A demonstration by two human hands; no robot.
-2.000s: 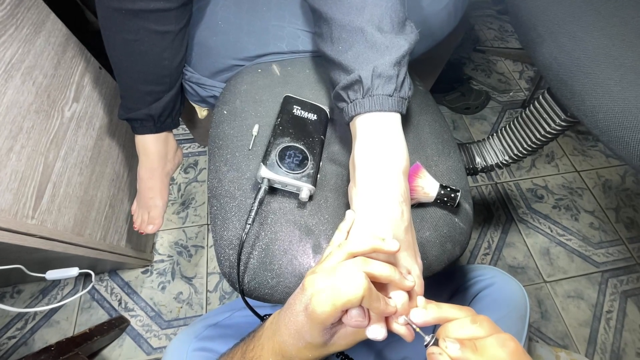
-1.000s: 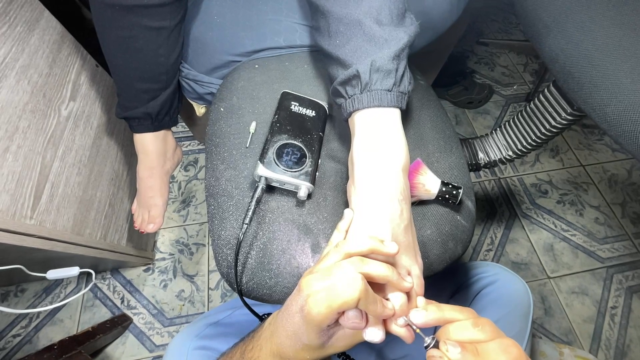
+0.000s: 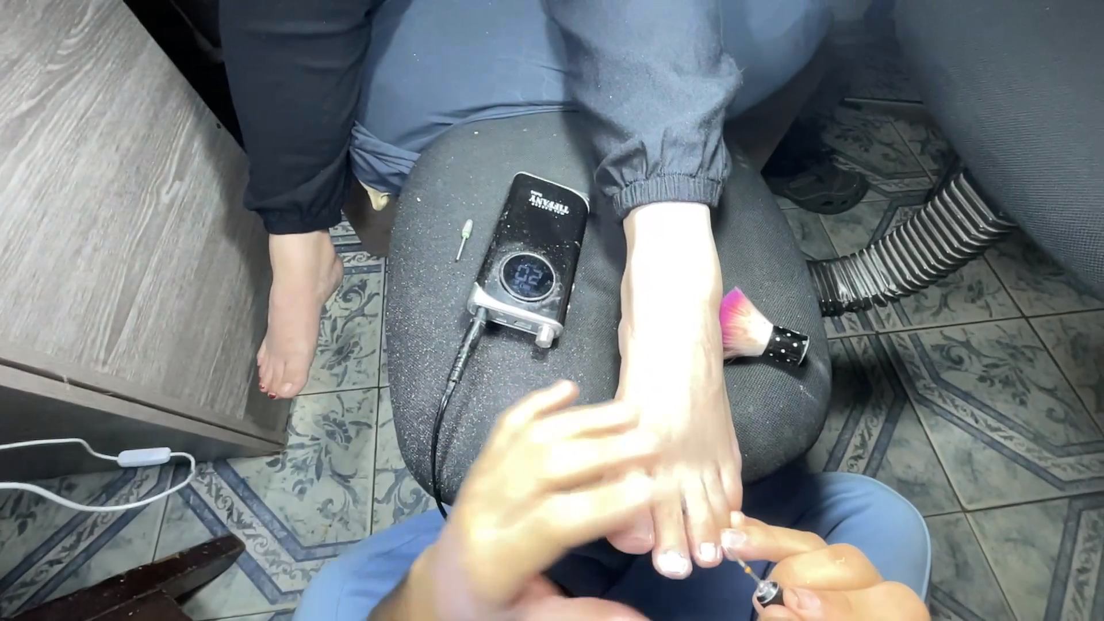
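Another person's bare foot [image 3: 677,345] rests on the dark cushioned seat [image 3: 768,431], toes toward me. My left hand [image 3: 552,500], slightly blurred, is spread over the big-toe side of the foot, its fingers apart. In my right hand [image 3: 828,569], beside the smaller toes, is a thin metal-shafted tool [image 3: 765,590] with a dark handle; its tip is near the toes. White or pale coating shows on some toenails. A black nail drill control unit [image 3: 535,259] with a lit display lies on the seat, a small drill bit [image 3: 466,239] to its left.
A pink-and-white bristle brush [image 3: 759,332] lies right of the foot. A black cable [image 3: 442,414] runs from the drill unit toward my lap. The person's other foot [image 3: 297,319] is by a wooden cabinet [image 3: 112,224]. A ribbed hose [image 3: 923,246] is at right, a white cord [image 3: 145,457] at lower left.
My left hand has let go of the toes and opened out, leaving them more exposed. My right hand stays beside the toes with the tool in it.
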